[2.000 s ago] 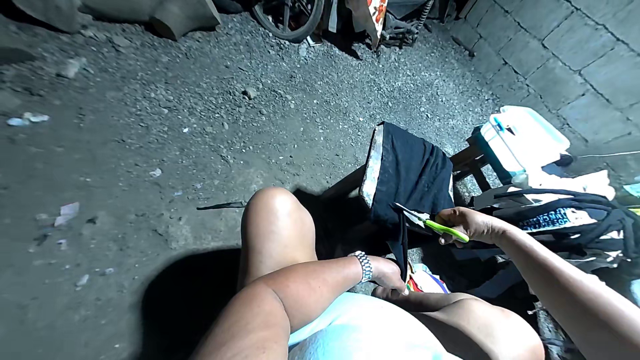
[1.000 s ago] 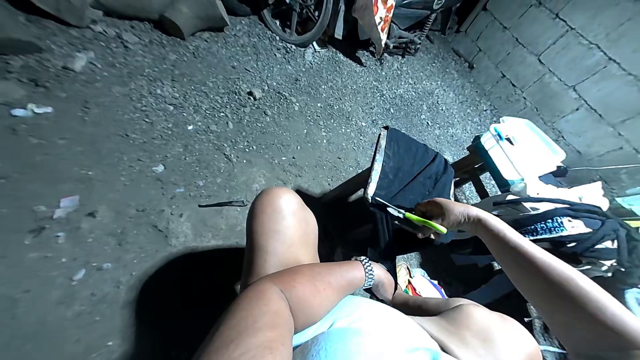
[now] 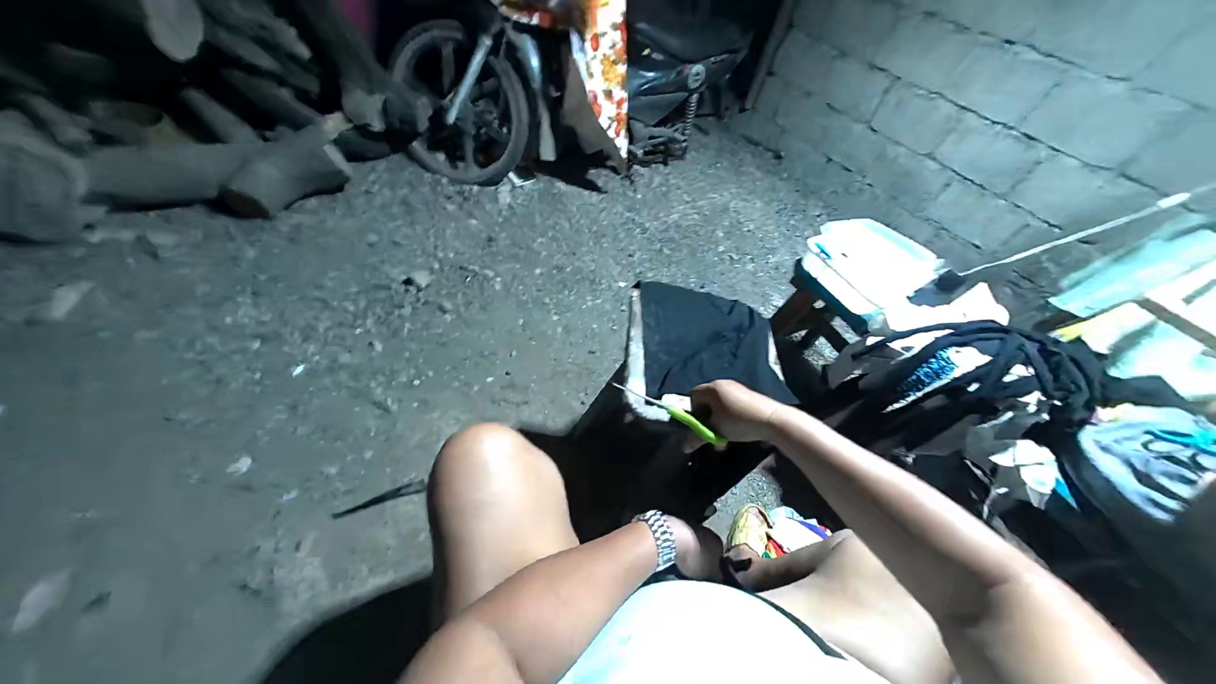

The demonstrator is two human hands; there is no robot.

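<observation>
My right hand (image 3: 730, 413) holds a pair of scissors (image 3: 692, 422) by the green handles, over the near edge of a small table or stool. The metal blades point left. Under and beyond that hand, a black cloth (image 3: 703, 342) covers most of the light-edged top. My left hand (image 3: 698, 549), with a metal bracelet or watch (image 3: 658, 540) at the wrist, is low between my legs; its fingers are mostly hidden in shadow, and what they hold does not show. A thin dark strip (image 3: 798, 619) lies along my lap.
To the right are a white container (image 3: 874, 261) on a wooden stool and a heap of dark and light cloths (image 3: 988, 380). A block wall (image 3: 997, 123) rises behind. Cut logs (image 3: 199, 176) and a motorcycle (image 3: 465, 104) stand beyond. A dark strip (image 3: 380, 496) lies on the ground.
Two seconds ago a dark cloth strip hung by the scissors towards my left hand; now none shows at the blades. The view has tilted up, showing more of the logs and motorcycle.
</observation>
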